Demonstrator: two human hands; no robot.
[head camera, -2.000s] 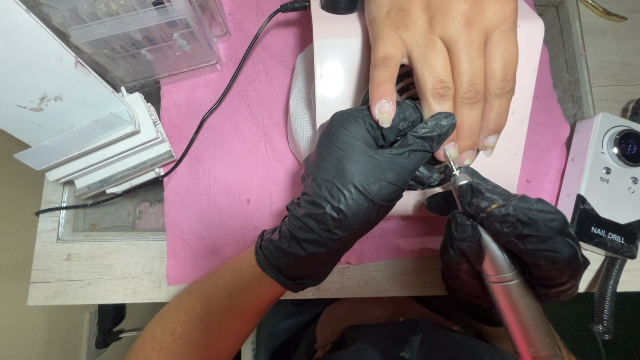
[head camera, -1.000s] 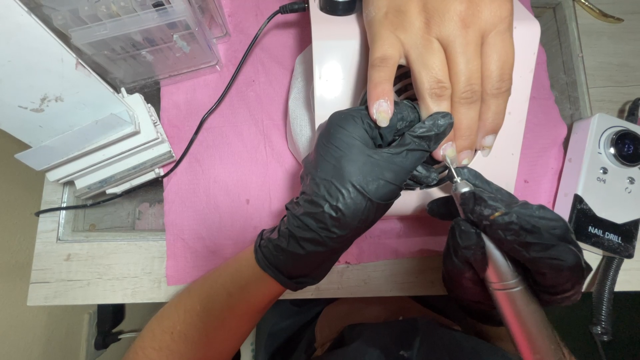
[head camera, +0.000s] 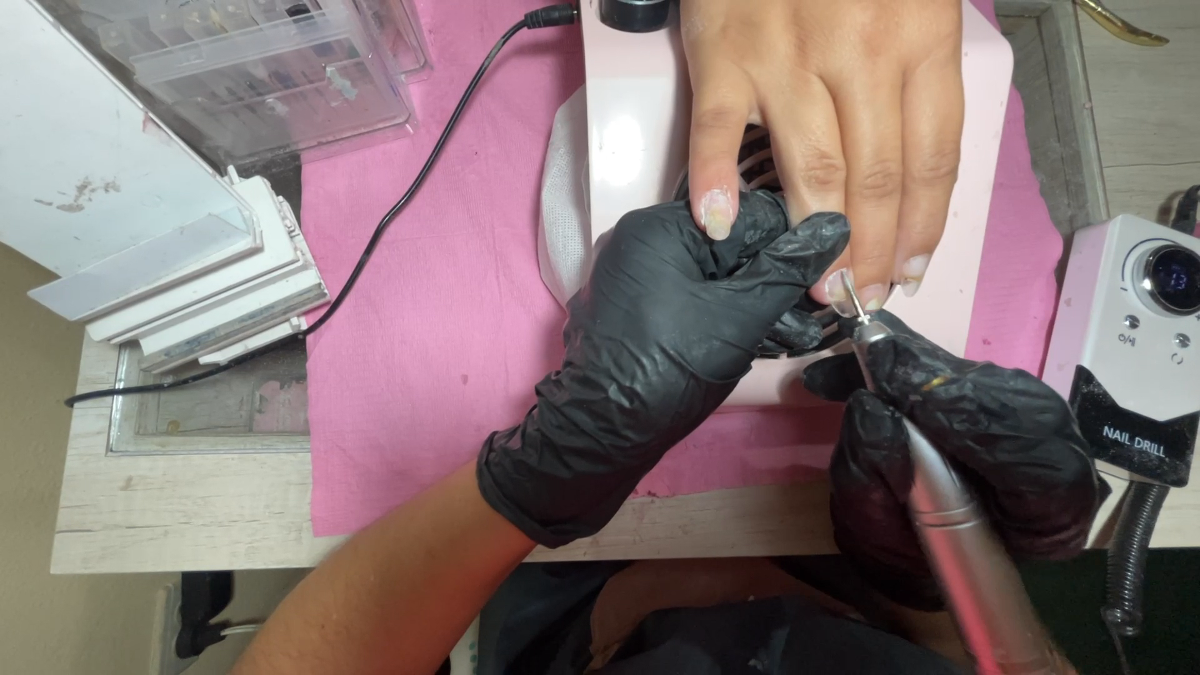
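My left hand (head camera: 647, 347), in a black glove, grips a finger of another person's hand (head camera: 834, 122), which lies palm down over a pale pink nail dust collector (head camera: 628, 141). My right hand (head camera: 966, 450), gloved too, holds a silver nail drill handpiece (head camera: 956, 525) like a pen. Its thin metal bit (head camera: 854, 298) is at the nail (head camera: 841, 292) of the held finger; whether it touches cannot be told. The nail on the outstretched finger at left (head camera: 717, 213) looks rough and whitish. Part of the collector's round grille shows under the hands.
At right stands the nail drill control box (head camera: 1130, 328) with a coiled cord (head camera: 1130, 553). A black cable (head camera: 403, 202) crosses the pink cloth (head camera: 422, 375) at left. Beyond it are stacked white trays or boxes (head camera: 216, 291) and a clear plastic case (head camera: 281, 84) of small items.
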